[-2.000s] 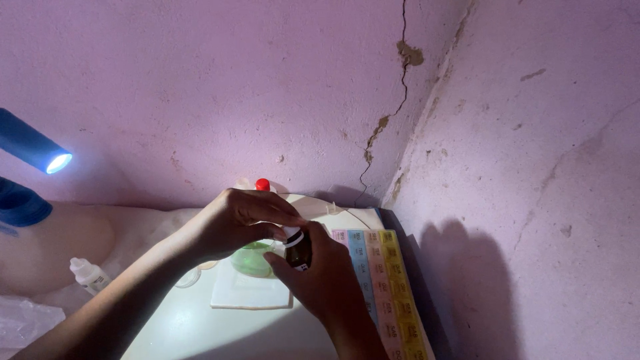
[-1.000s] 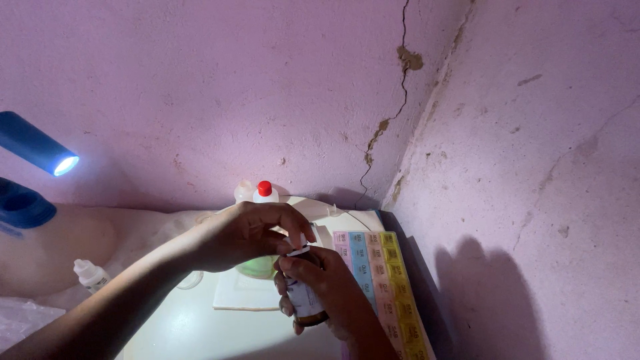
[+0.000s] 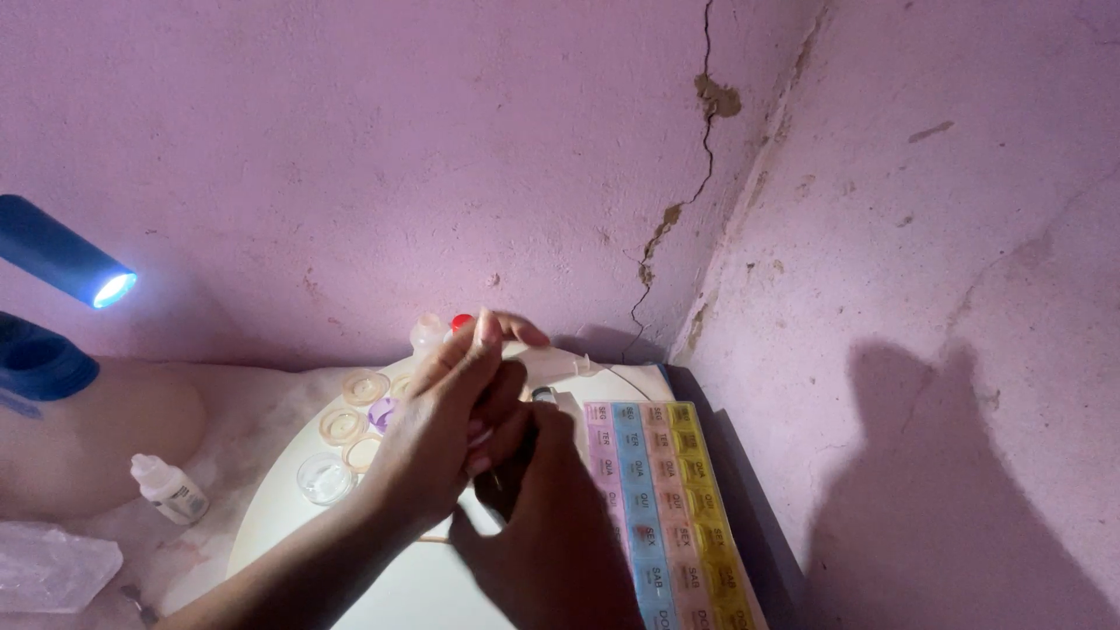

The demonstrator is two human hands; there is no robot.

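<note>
Over the white round surface point(image 3: 398, 582), my two hands meet, somewhat blurred. My right hand point(image 3: 547, 525) is around a dark bottle point(image 3: 500, 490), most of which is hidden by fingers and shadow. My left hand point(image 3: 451, 416) lies against it from the left, its lower fingers curled and others raised; whether it grips anything is hidden. Just beyond the right fingers shows a small dark-topped item point(image 3: 543, 395). Right of my hands lies a pill organizer point(image 3: 669, 499) with pink, blue, orange and yellow columns.
Small round containers or lids point(image 3: 343, 426) and a clear round jar point(image 3: 326, 479) lie to the left. Behind my left hand stand a whitish bottle point(image 3: 427, 332) and a red cap point(image 3: 461, 322). A white dropper bottle point(image 3: 171, 490) and a lit blue lamp point(image 3: 66, 249) are farther left.
My hands have come closer together, with the left now lower beside the bottle rather than at its white top. The bottle is more hidden, and several round containers at left have come into view.
</note>
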